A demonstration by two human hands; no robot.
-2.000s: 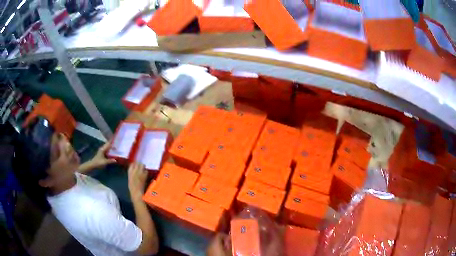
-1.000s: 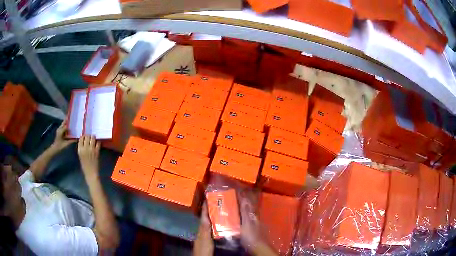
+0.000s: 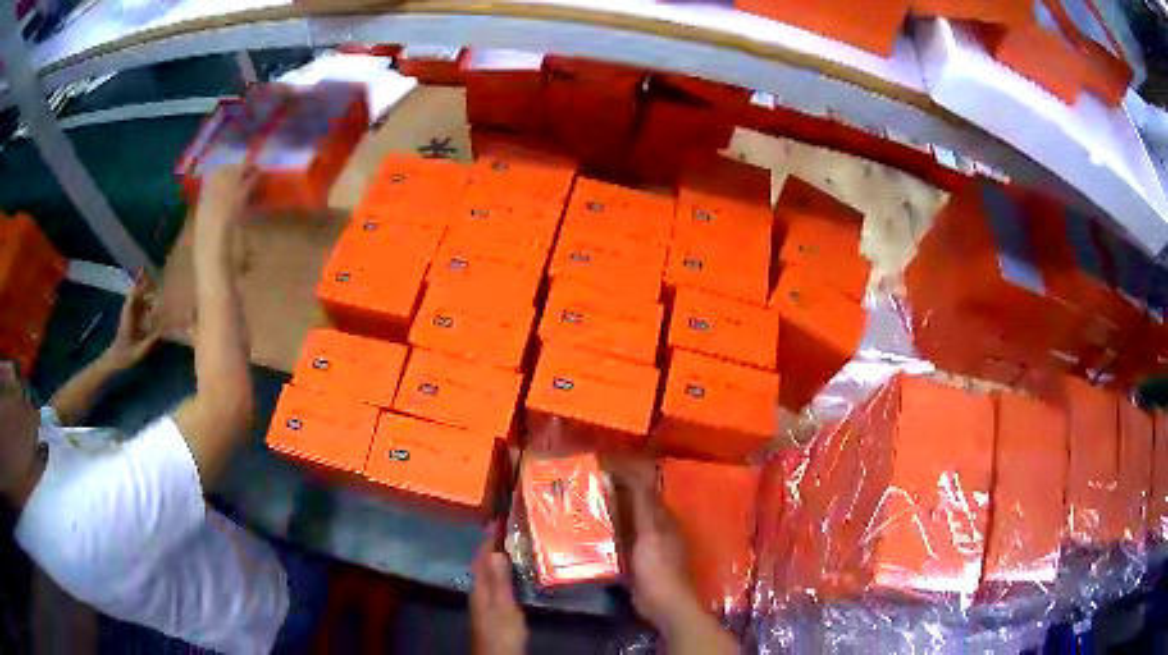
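Observation:
An orange retail box [image 3: 571,518] stands on end in a clear film bag at the bottom centre, with white glare on its face. My left hand [image 3: 497,599] is at the left side of the bagged box. My right hand [image 3: 660,557] is at its right side, slightly blurred. Both hands hold the bagged box between them. Rows of closed orange boxes [image 3: 593,384] with small dark logos stand just beyond it. Film-wrapped boxes [image 3: 941,493] stand in a line at the right under crinkled clear film.
A coworker in a white T-shirt [image 3: 141,537] at the left reaches to blurred open boxes [image 3: 288,147] at the back left. A white-edged shelf [image 3: 615,41] crosses above. Plywood board [image 3: 852,211] shows behind the rows. More orange boxes stand at the back right.
The box between my hands now shows film glare over its whole face and sits slightly tilted. The coworker's open boxes have moved back. The view has shifted down and right.

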